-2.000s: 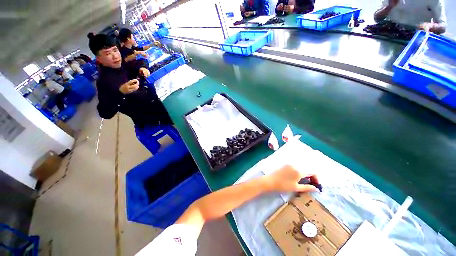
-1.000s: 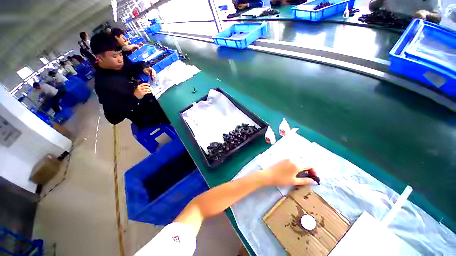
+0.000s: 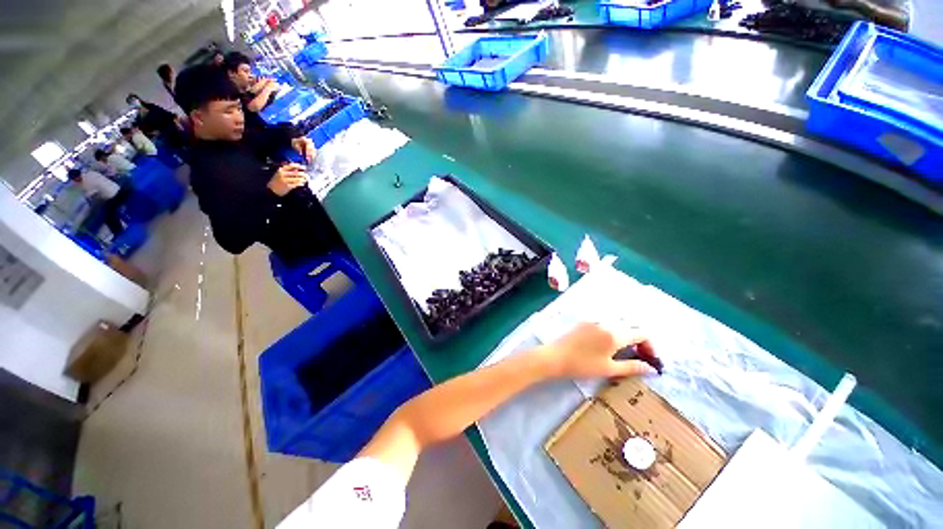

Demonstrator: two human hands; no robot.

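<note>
My left hand (image 3: pixel 600 352) is bare and pinches a small dark part (image 3: pixel 639 358) between thumb and fingers. It is over the pale sheet, just above the back edge of the brown cardboard pad (image 3: pixel 579 455). A small white dish (image 3: pixel 639 453) sits on the pad with dark stains around it. The black parts tray (image 3: pixel 401 280) is to the left, with a white liner and a heap of small dark parts (image 3: pixel 481 286) at its near end. My right hand is not in view.
Two white bottles (image 3: pixel 558 273) stand beside the tray. A white board (image 3: pixel 770 491) lies at lower right. A blue crate (image 3: pixel 331 413) is below the table edge. A seated person (image 3: pixel 243 170) works at left. More blue crates (image 3: pixel 491 62) stand across the green belt.
The view has shifted slightly. The left hand stays in nearly the same place with the dark part. The seated person, who faced this way at first, now looks down toward their hands.
</note>
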